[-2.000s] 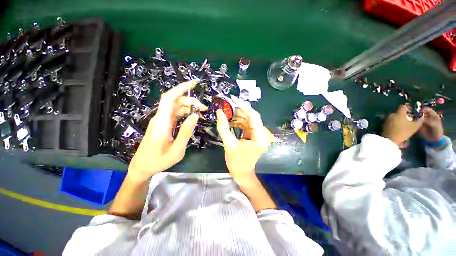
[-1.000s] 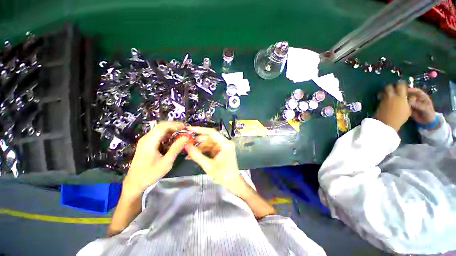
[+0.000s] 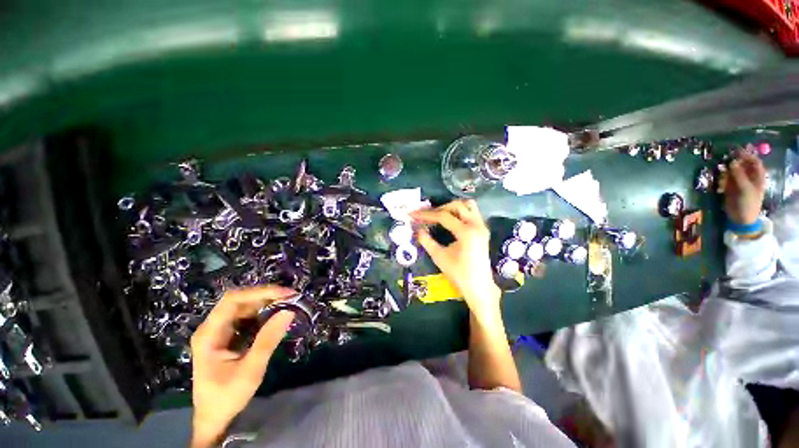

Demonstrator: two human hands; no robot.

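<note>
My left hand (image 3: 232,350) holds a round dark watch head (image 3: 291,308) with a shiny rim between thumb and fingers, at the near edge of a large heap of black strap pieces with silver buckles (image 3: 254,223). My right hand (image 3: 457,249) is to the right of the heap. Its thumb and fingertips are close together beside a small white paper (image 3: 400,201) and two small round pale-topped pieces (image 3: 405,254); whether they pinch anything is unclear. A yellow card (image 3: 440,289) lies below, partly behind the right hand, with a small metal piece on it.
A black compartment tray (image 3: 66,324) is at left. A clear glass dispenser (image 3: 460,166), a small round-topped bottle (image 3: 390,166) and white sheets (image 3: 536,157) lie behind. Several pale-capped pots (image 3: 534,249) are right. A neighbour's hand (image 3: 745,188) and an orange block (image 3: 688,232) are farther right.
My hands, together on a piece with red glints one second ago, are now apart. The left keeps a round piece; the right has moved right and away to the white paper. The view has shifted.
</note>
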